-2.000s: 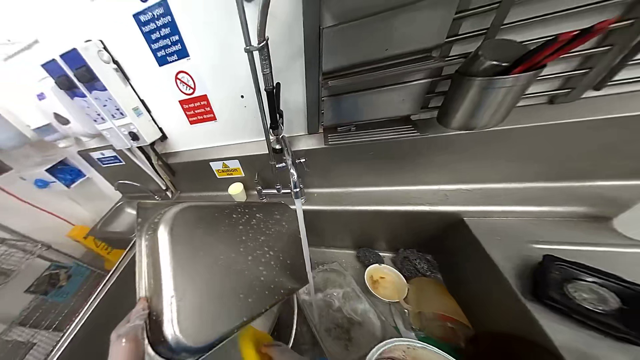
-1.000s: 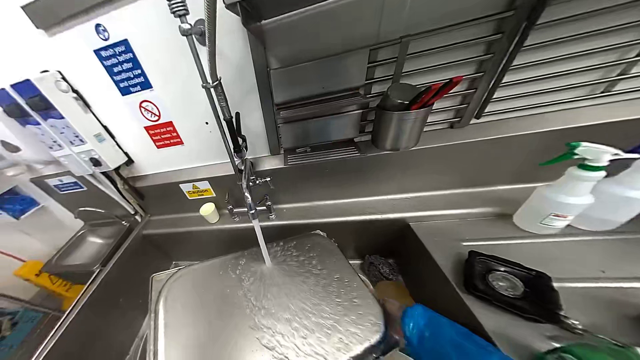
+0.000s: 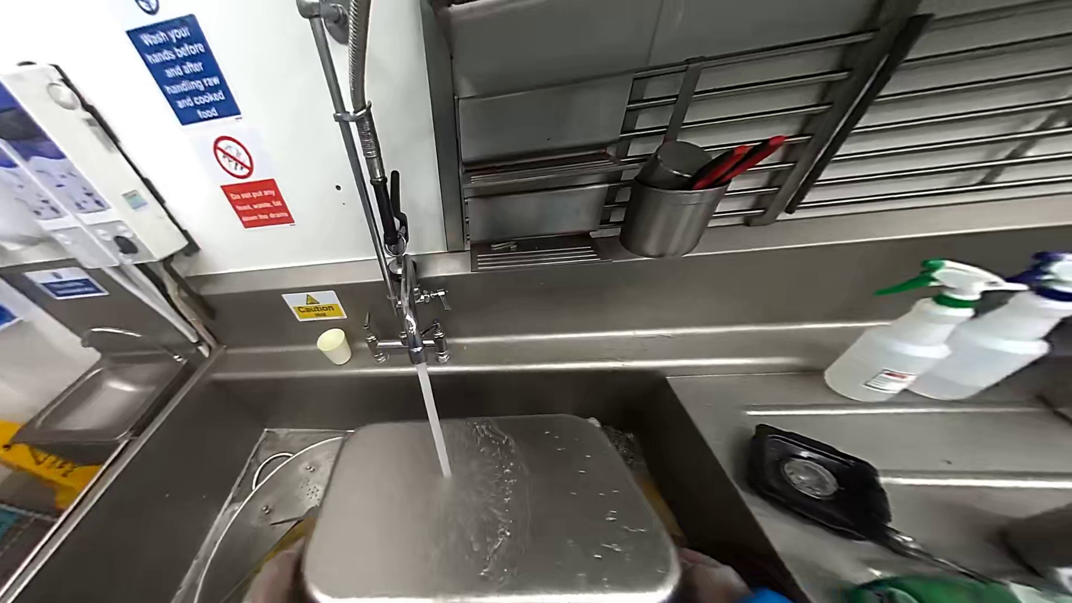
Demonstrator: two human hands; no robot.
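Observation:
A stainless-steel rectangular pan [image 3: 553,511], its flat underside up, is held over the sink [image 3: 712,469]. Water from the chrome tap [image 3: 410,318] falls on that underside and spreads. My left hand [image 3: 280,576] grips the pan's near left edge, and my right hand [image 3: 710,578] its near right edge; both are partly hidden by the pan and cut by the frame. Beneath, a perforated metal colander or strainer [image 3: 280,502] lies in the sink, with a dark scouring pad [image 3: 624,444] partly visible behind the pan's right side.
Two spray bottles [image 3: 900,352] stand on the right drainboard, near a black plastic tray [image 3: 812,481] and a green cloth-like item [image 3: 921,589]. A steel utensil holder [image 3: 670,218] hangs on the rack. A small pale cup [image 3: 334,346] sits on the ledge behind the sink. A small hand basin [image 3: 109,394] is at left.
The pan, tilted at the left two seconds ago, has moved under the water stream with its underside up. My right hand has shifted to its near right edge. The view has turned right.

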